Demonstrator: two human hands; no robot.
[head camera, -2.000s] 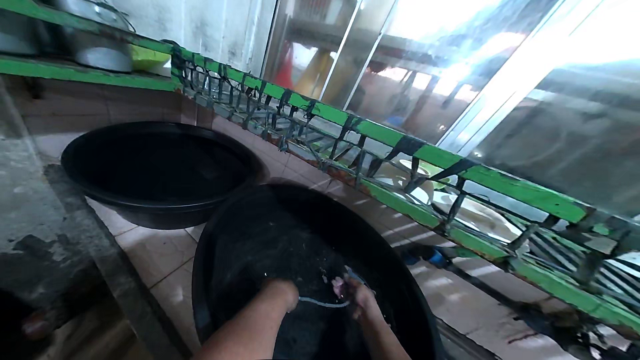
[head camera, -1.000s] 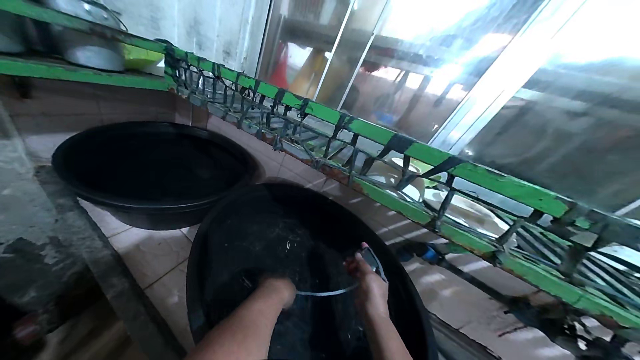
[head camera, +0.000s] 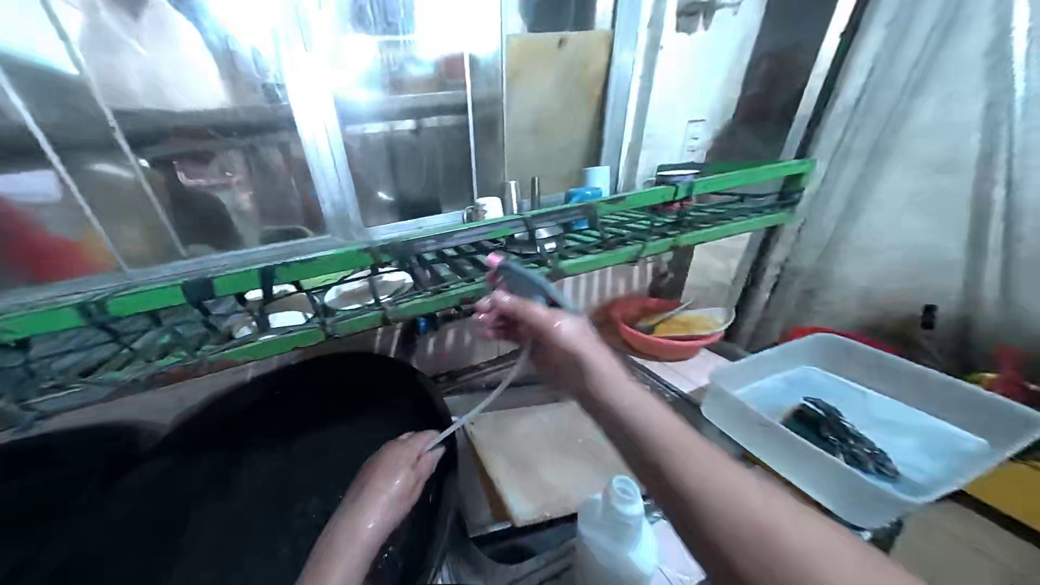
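Observation:
My left hand (head camera: 394, 479) is closed on a thin pale hose (head camera: 487, 400) at the right rim of a large black tub (head camera: 309, 390). The hose curves up to my right hand (head camera: 540, 325), raised in front of the green rack. My right hand grips a grey object (head camera: 528, 284), partly hidden and blurred, possibly a spray head. Below my right arm lie a square beige board (head camera: 544, 463) and an uncapped translucent plastic bottle (head camera: 617, 528).
A green metal rack (head camera: 455, 301) with dishes and cups runs along the window. An orange basin (head camera: 666, 345) stands below its right part. At right, a translucent plastic bin (head camera: 853, 431) holds a dark crumpled item. A person's dim shape shows behind at upper right.
The view has swung far to the right. My right hand has lifted out of the black tub to above its right side, and the hose now stretches up from my left hand.

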